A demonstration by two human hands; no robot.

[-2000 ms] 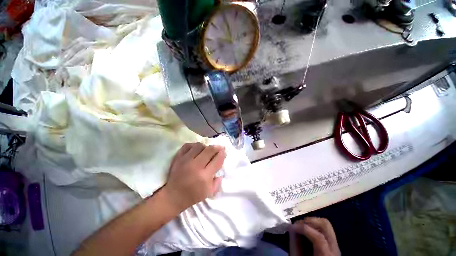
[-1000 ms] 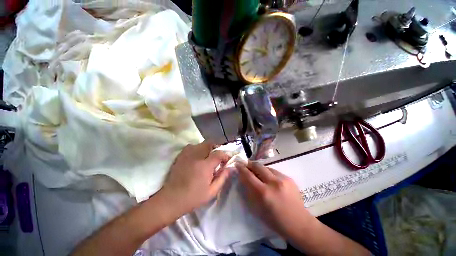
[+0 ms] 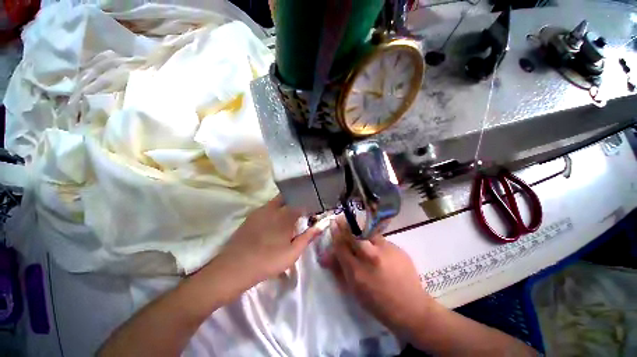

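A white cloth piece (image 3: 279,307) lies on the machine table and hangs toward me, with its upper edge near the needle end. My left hand (image 3: 265,237) grips that edge between thumb and fingers, left of the needle area. My right hand (image 3: 374,268) pinches the same edge just to the right, its fingers partly under the shiny metal guard (image 3: 375,188). The needle and presser foot are mostly hidden by the guard and my fingers. The grey-white sewing machine head (image 3: 447,125) stands above both hands.
A large cream cloth heap (image 3: 154,146) lies left. Dark red scissors (image 3: 508,209) lie beneath the machine arm, above a printed ruler strip (image 3: 489,254). A gold-rimmed watch dial (image 3: 383,87) and green column (image 3: 325,42) sit at the needle end. Purple items (image 3: 36,298) are far left.
My right hand has come up from the table's front edge to the cloth by the needle. My left hand stays near the needle area. The view has shifted, so the machine sits further right.
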